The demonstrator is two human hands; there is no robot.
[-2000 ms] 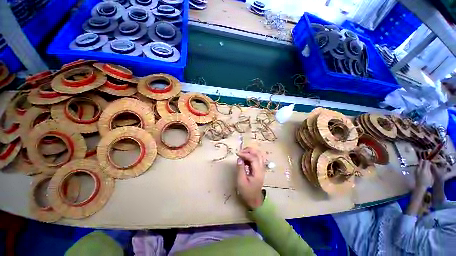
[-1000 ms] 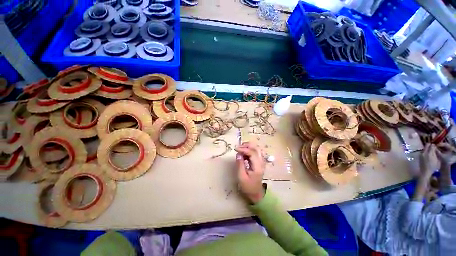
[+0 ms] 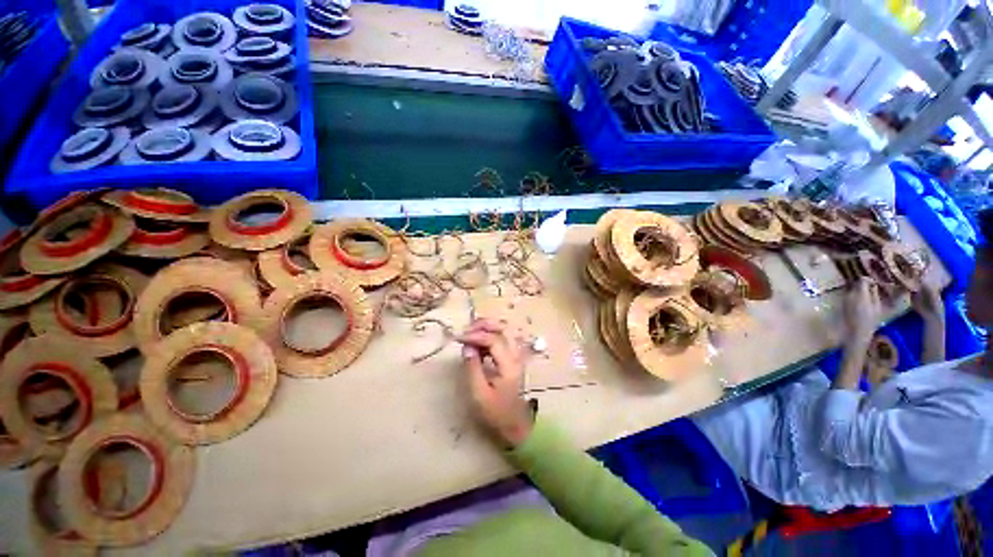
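My right hand (image 3: 495,375), bare below a green sleeve, is over the cardboard in front of me, fingers curled and fingertips close together. A thin brown cord piece (image 3: 431,339) lies at the fingertips; whether they pinch it or a thin rod beside them is too small to tell. A small white cap (image 3: 539,344) sits just right of the hand on the glue board (image 3: 564,373). Tangled twine trims (image 3: 419,292) lie beyond the hand. A white glue bottle (image 3: 552,232) is at the table's far side. My left hand is not in view.
Red-banded straw rings (image 3: 207,383) are heaped at left. Stacked corded rings (image 3: 666,335) stand at right. Blue bins (image 3: 163,180) with grey rings are beyond, by a dark green surface (image 3: 436,136). A co-worker's hands and pale sleeves (image 3: 871,424) are at far right.
The view has turned to the right, so the table things appear further left and more of the co-worker shows. My right hand stays near the same spot on the cardboard.
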